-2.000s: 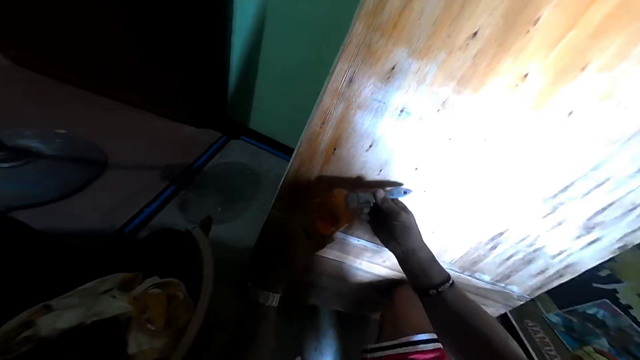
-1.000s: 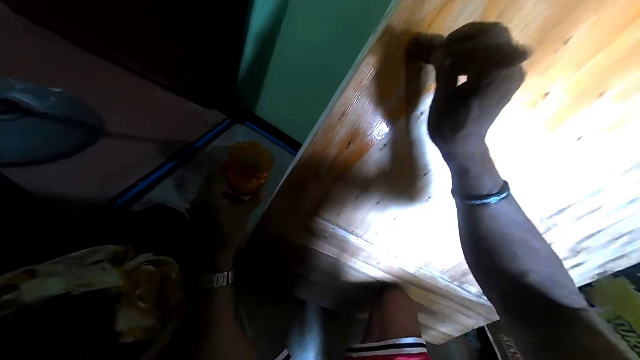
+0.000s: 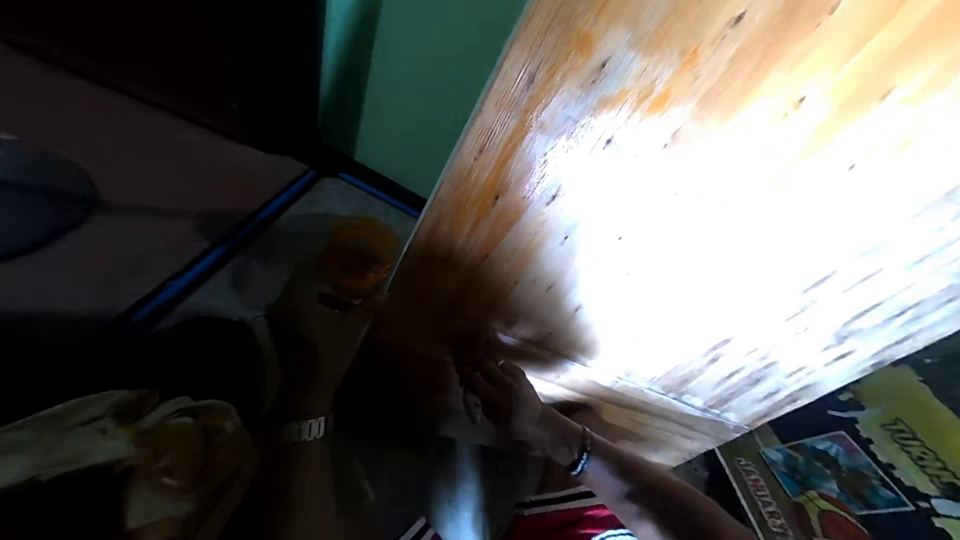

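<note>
A broad wooden panel (image 3: 660, 225) with a wet-looking sheen leans across the right side, its lit middle washed out by glare. In deep shadow left of its edge, my left hand (image 3: 319, 319), with a pale banded watch on the wrist, holds a clear cup (image 3: 360, 259) of orange liquid. My right hand (image 3: 502, 394), wearing a dark wristband, is low by the panel's lower strip. Its fingers are closed around a small slim tool (image 3: 472, 405), whose working end is lost in shadow.
A green wall (image 3: 435, 90) rises behind the panel. Crumpled, stained cloth or plastic (image 3: 180, 457) lies at lower left. A round, dark fan-like object (image 3: 41, 199) stands at far left. Printed posters (image 3: 840, 472) lie at lower right, beside the panel's lower corner.
My right hand has come down from the upper part of the panel to its lower edge. The cup was beside my right hand two seconds ago; it is now left of the panel.
</note>
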